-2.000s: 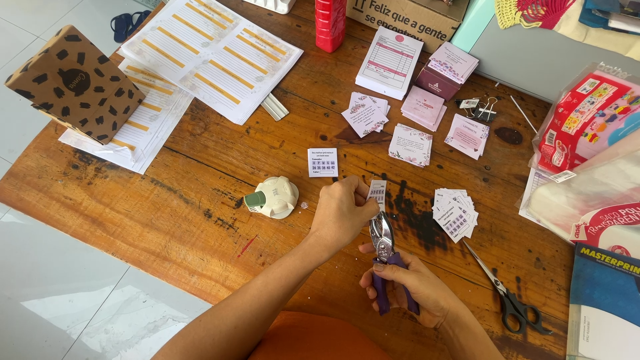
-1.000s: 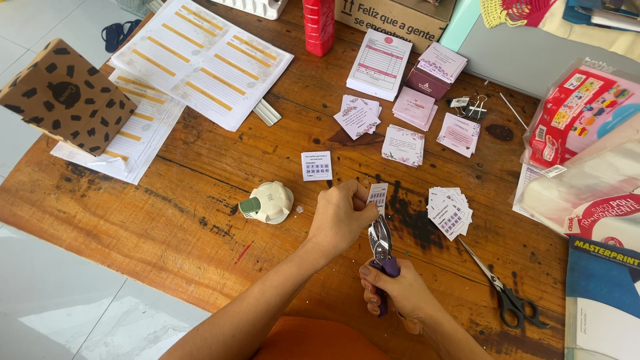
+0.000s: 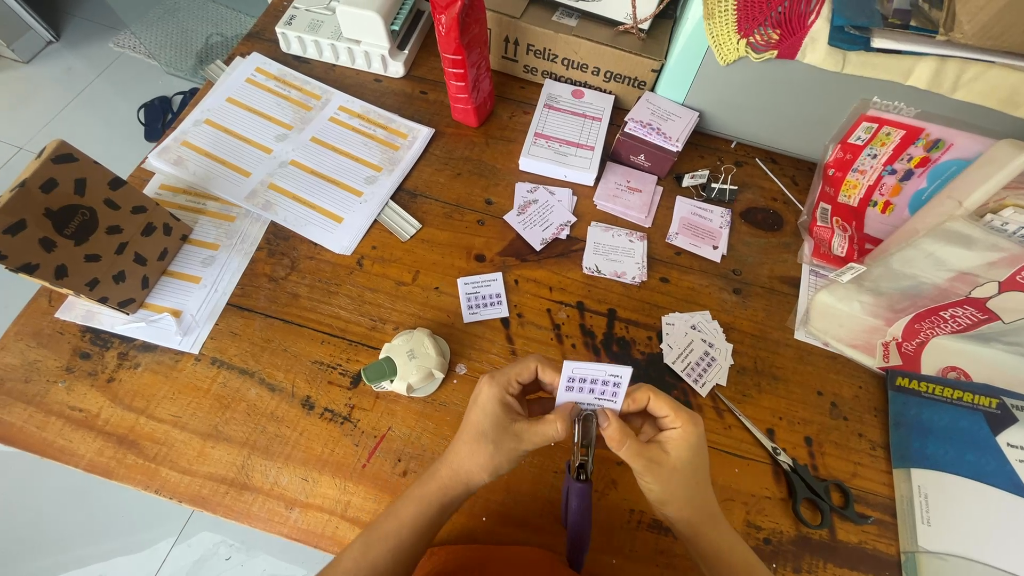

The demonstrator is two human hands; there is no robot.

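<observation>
My left hand [image 3: 512, 412] pinches the left side of a small printed card [image 3: 594, 386], and my right hand [image 3: 660, 436] holds its right side. The jaws of a hole punch with purple handles [image 3: 578, 500] meet the card's lower edge between my thumbs. Whether a finger also bears on the punch is unclear. A single similar card [image 3: 483, 297] lies flat beyond my left hand. To the right is a fanned pile of such cards [image 3: 698, 352]. A cream craft punch with a green lever [image 3: 408, 362] sits left of my left hand.
Black-handled scissors [image 3: 800, 480] lie at right, near plastic packages [image 3: 944, 304] and a blue paper pack [image 3: 952, 448]. Several card stacks [image 3: 614, 252], a pad of forms [image 3: 566, 132] and a binder clip [image 3: 720, 184] are further back. Printed sheets [image 3: 296, 152] and a patterned box [image 3: 88, 224] stand left.
My right hand has left the purple handles and moved up to the card's right side. The card now lies crosswise between both hands, with the punch pointing down toward me.
</observation>
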